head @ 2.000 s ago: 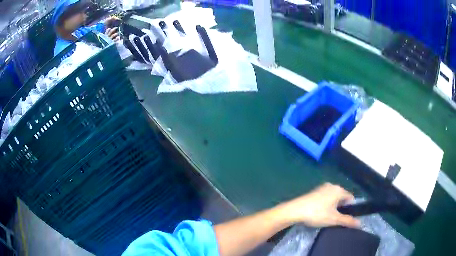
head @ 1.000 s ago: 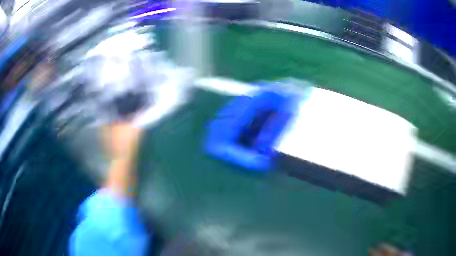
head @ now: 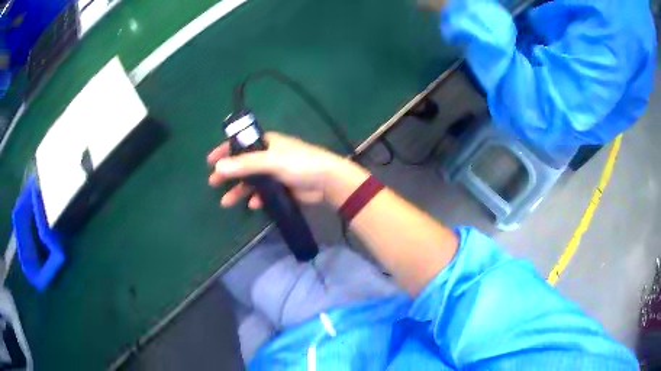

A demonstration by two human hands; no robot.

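My right hand point(head: 290, 170), with a dark red band at the wrist, holds a black electric screwdriver point(head: 286, 217) over the bench's near edge. The tool is tilted, its banded rear end up and its thin bit pointing down toward my lap. A black cord point(head: 312, 98) loops from the rear end over the bench and off its edge. My left hand is not in view. No device housing shows.
The green bench point(head: 210, 210) bears a white-topped carton point(head: 90, 138) and the blue screw bin point(head: 35, 239) at the left. A person in blue clothes point(head: 572, 72) sits at upper right, by a grey plastic stool point(head: 500, 174).
The view has swung to the right. The outstretched arm, bubble wrap and crate have left the picture. My right hand with the screwdriver and the neighbouring person now show.
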